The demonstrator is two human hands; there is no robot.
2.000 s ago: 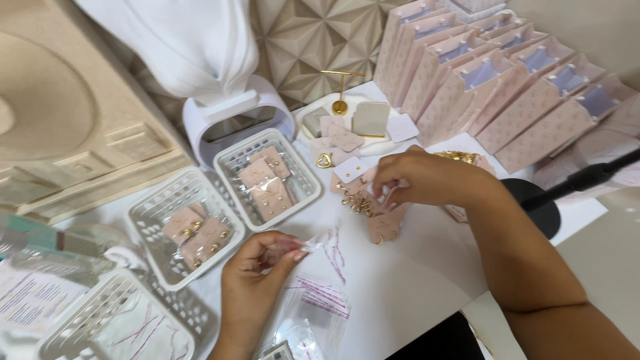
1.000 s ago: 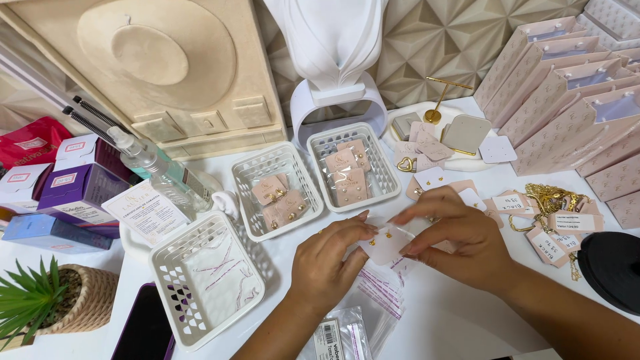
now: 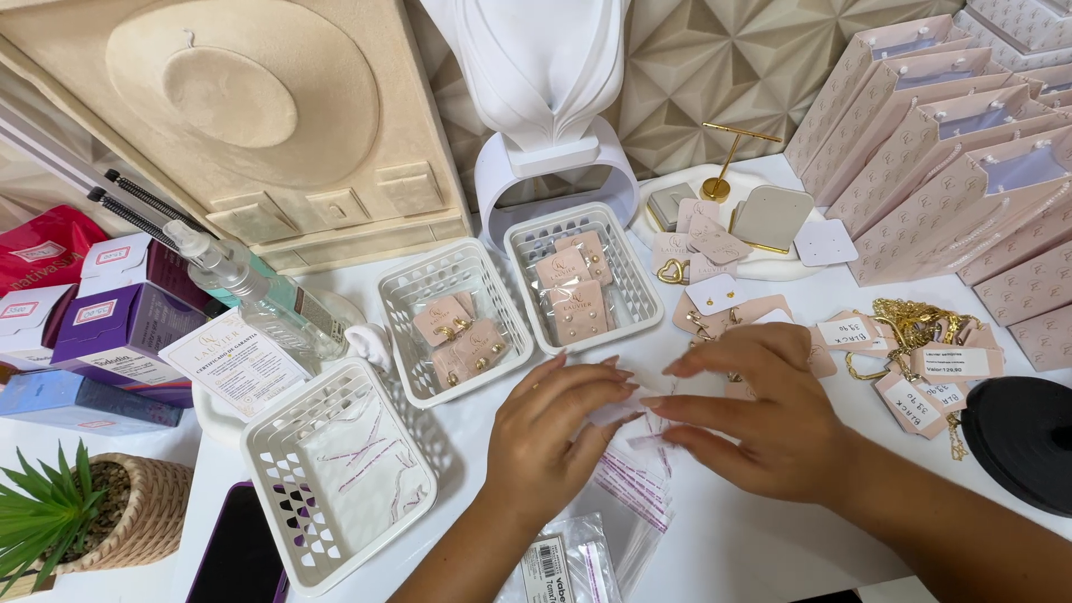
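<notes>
Near the middle of the table, my left hand (image 3: pixel 557 427) grips a white earring card (image 3: pixel 618 409) by its edge; the fingers hide much of it. My right hand (image 3: pixel 754 410) is just right of the card, thumb and fingers apart, beside a small strip at the fingertips. Clear plastic bags with purple-marked edges (image 3: pixel 632 490) lie beneath and in front of the hands. Behind the right hand are pink cards with gold earrings (image 3: pixel 699 322) and a white card with gold studs (image 3: pixel 710 295). Two white baskets (image 3: pixel 389 293) (image 3: pixel 650 314) hold bagged earring cards.
A third white basket (image 3: pixel 251 502) holds sealing strips. A phone (image 3: pixel 239 544), potted plant (image 3: pixel 138 511) and spray bottle (image 3: pixel 289 310) are at the left. Tagged gold chains (image 3: pixel 921 327), a black round base (image 3: pixel 1026 444) and pink paper bags (image 3: pixel 913 201) are at the right.
The white card with gold studs was between both hands one second ago; now my right fingers are apart from it. Two seconds ago my right hand was over the pile of earring cards.
</notes>
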